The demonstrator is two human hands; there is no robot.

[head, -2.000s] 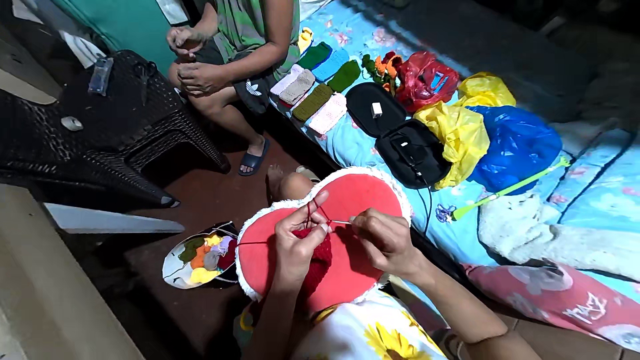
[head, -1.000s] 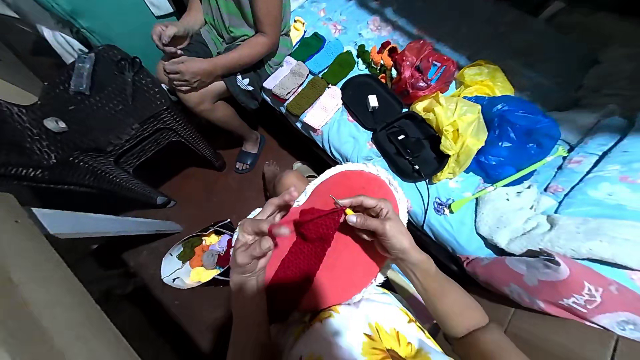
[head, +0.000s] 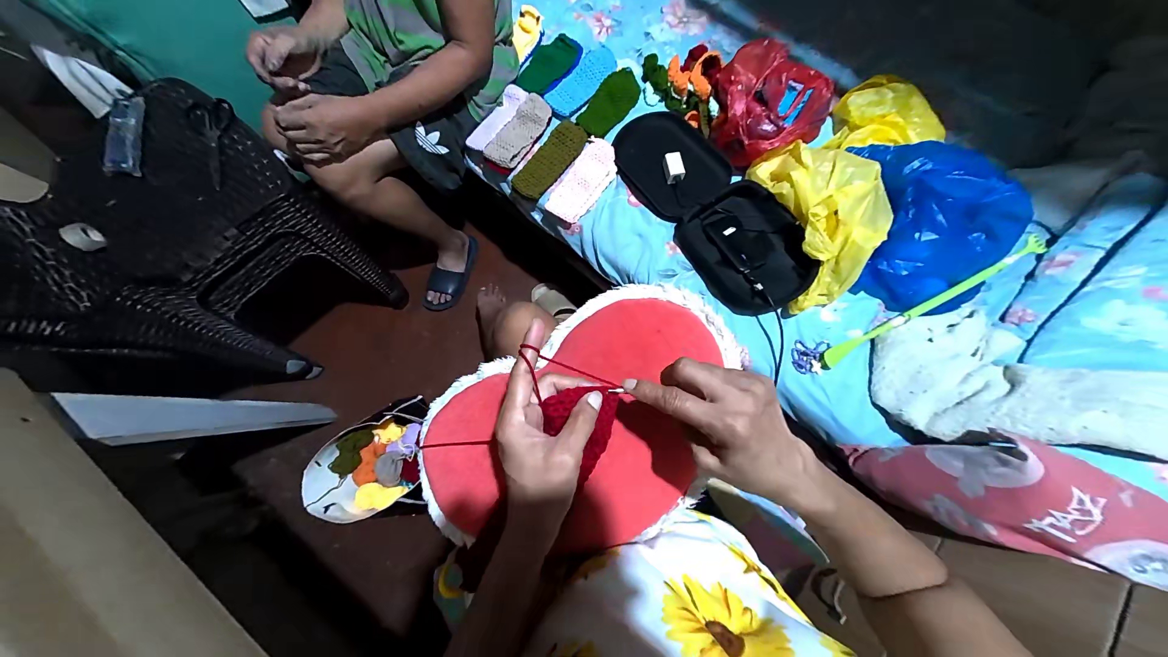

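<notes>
Dark red crochet work (head: 598, 447) is pinched between the thumb and fingers of my left hand (head: 543, 438). Red yarn (head: 573, 367) loops around that hand's raised index finger and runs to the tip of a crochet hook (head: 617, 391). My right hand (head: 730, 420) grips the hook, its handle mostly hidden by the fingers. Both hands are above a red heart-shaped cushion (head: 639, 338) with white fluffy trim, which lies on my lap. A strand of yarn also crosses the cushion's left side toward a bag of colourful yarn balls (head: 370, 465).
Another person (head: 383, 100) sits at the upper left beside a black woven plastic chair (head: 210, 210). On the bed are crocheted pieces (head: 547, 160), an open black case (head: 730, 237), red, yellow and blue plastic bags (head: 944, 214) and a green stick (head: 931, 306).
My left index finger is now raised with yarn around it. The crochet work, spread wide across the cushion one second ago, is now gathered in my left hand.
</notes>
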